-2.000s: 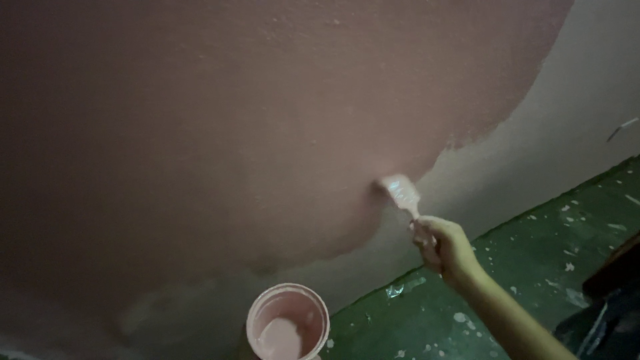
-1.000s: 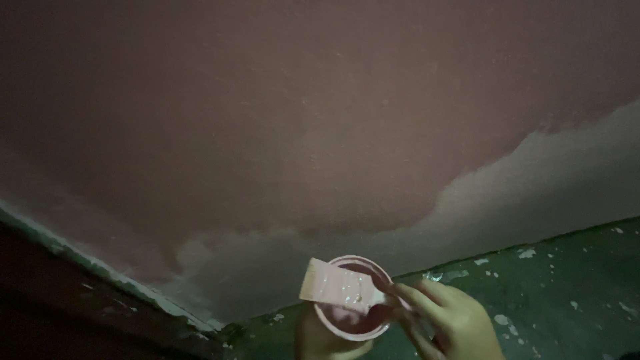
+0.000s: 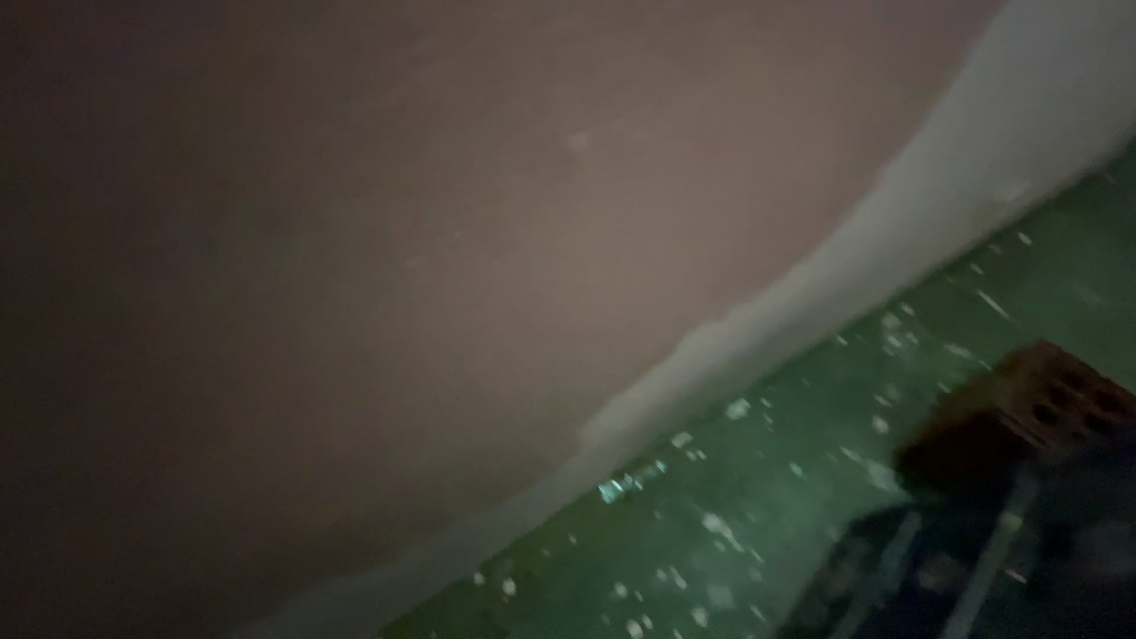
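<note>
Neither my left hand nor my right hand is in the head view now, and the paint brush and paint tub are out of sight too. A wall coated in dull pink paint (image 3: 497, 266) fills most of the picture. Along its lower edge runs a pale, unpainted strip (image 3: 781, 324) that widens toward the upper right. The picture is dim and blurred.
Below the wall lies a green floor (image 3: 799, 497) spotted with pale paint flecks. A reddish-brown brick with holes (image 3: 1021, 417) sits at the right. Dark patterned fabric (image 3: 941, 577) shows at the lower right, beside the brick.
Both hands, the brush and the tub have left the view; a second ago the right hand held the brush over the tub. The view has swung strongly.
</note>
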